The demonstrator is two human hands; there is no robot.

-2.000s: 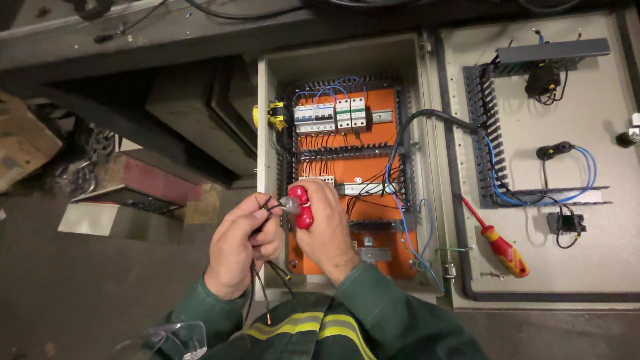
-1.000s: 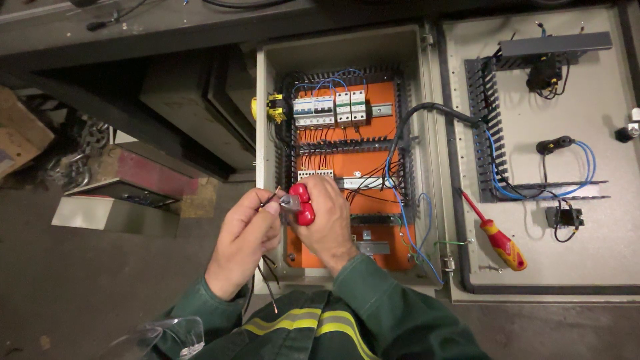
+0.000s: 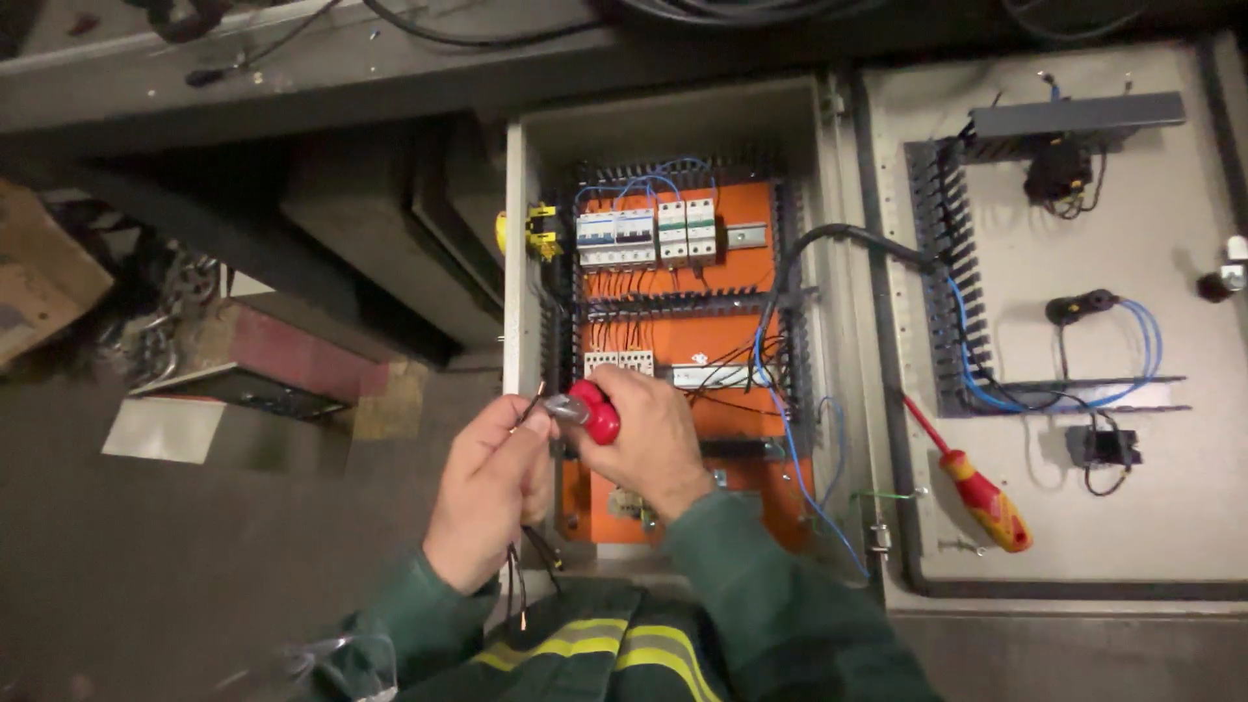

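My left hand pinches black wires between thumb and fingers; one bare copper end points up, and several loose wire ends hang below the hand. Closed around a red-handled hand tool, probably pliers or cutters, is my right hand. The tool's metal head lies beside the wire at my left fingertips. Both hands are over the lower left of an open electrical enclosure. Behind them are an orange mounting plate, circuit breakers and contactors or terminal blocks, partly covered.
The enclosure door lies open at the right, with slotted wire duct and a red and yellow screwdriver on it. A black cable bridges box and door. Safety glasses show at lower left, metal chains at far left.
The copper end of a wire now stands up above my left fingertips, with the tool's head just to its right. Both hands keep their hold in nearly the same place.
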